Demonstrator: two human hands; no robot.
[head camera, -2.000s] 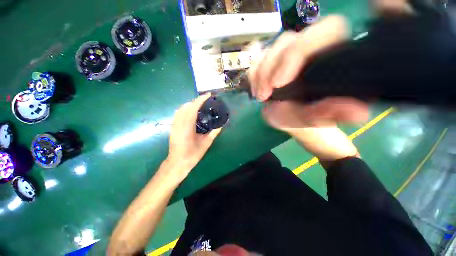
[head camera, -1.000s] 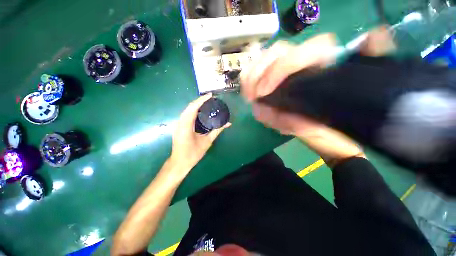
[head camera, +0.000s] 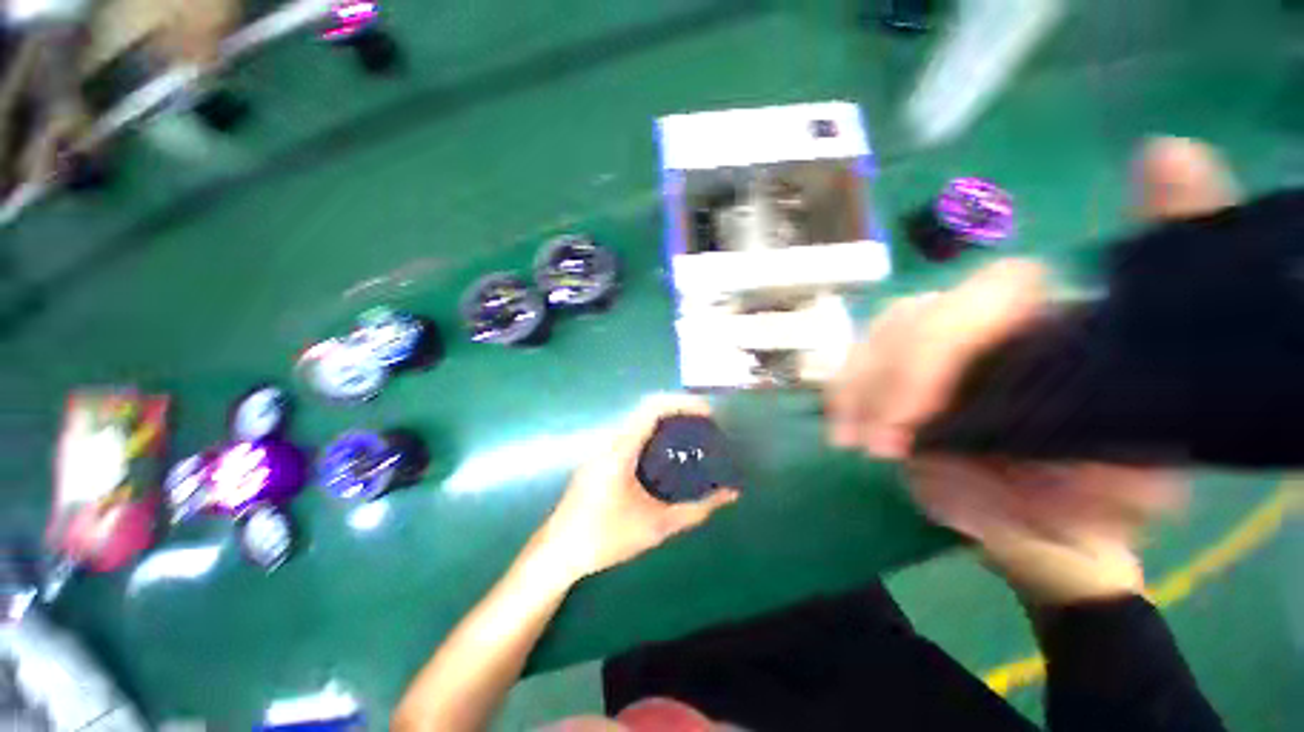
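Note:
My left hand holds a round black unit over the green bench, its flat dark face towards the camera. My right hand is blurred and gripped round the large black power driver, to the right of the unit. The driver's bit is hidden or too blurred to see. The white and blue screw feeder stands beyond the unit, between the two hands. The driver's nose end and the unit are apart.
Two dark units stand left of the feeder. A purple-lit unit stands right of it. Further left are a blue-white piece with a white disc, a blue-lit unit, a purple-lit wheeled piece and a red bag.
The view has shifted, so the bench things appear lower and further right, and the whole feeder and red bag show. My left hand still holds the unit; my right hand still holds the driver.

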